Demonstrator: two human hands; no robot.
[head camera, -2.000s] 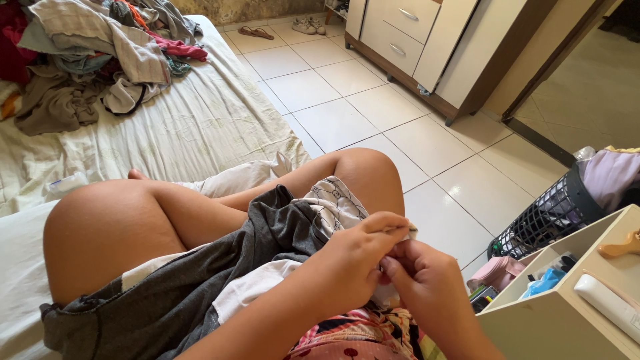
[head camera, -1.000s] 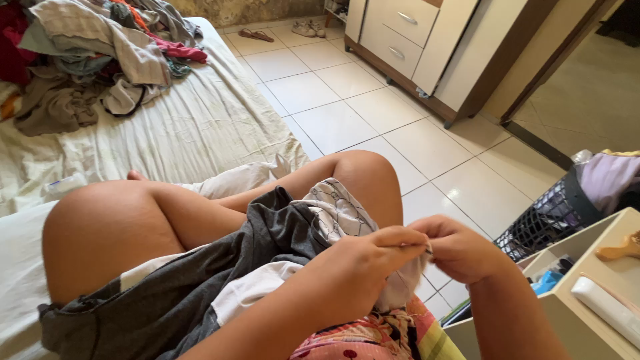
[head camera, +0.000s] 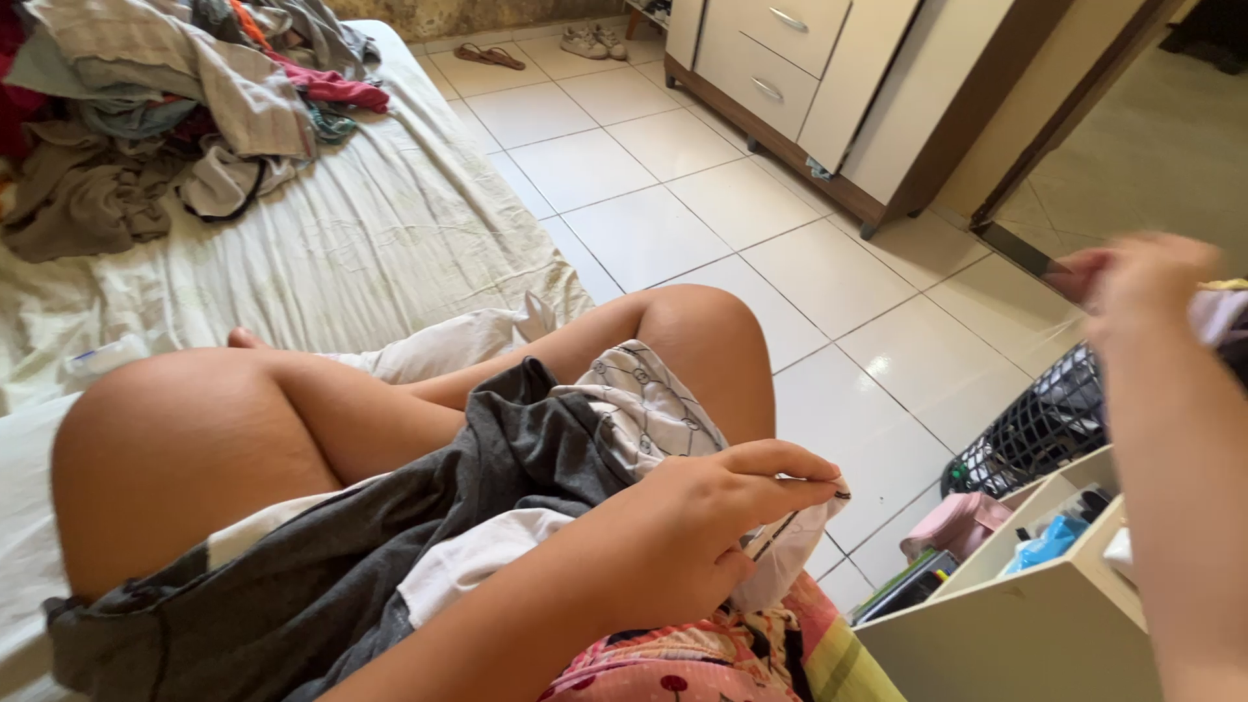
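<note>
Across my lap lies a dark grey garment with white parts and a white patterned section. My left hand pinches a white edge of this cloth between thumb and fingers, above my lap at the lower centre. Blurred by motion, my right hand is raised at the far right, above a black mesh basket. A faint thin line, perhaps thread, shows near it, but whether its fingers hold anything cannot be told.
A clothes pile lies on the bed. At right stand a black mesh basket with cloth and an open drawer unit with small items. Behind are a cabinet, sandals and shoes on tiles.
My right hand has moved away from the left one, up and to the right. The left hand keeps its grip on the white cloth edge.
</note>
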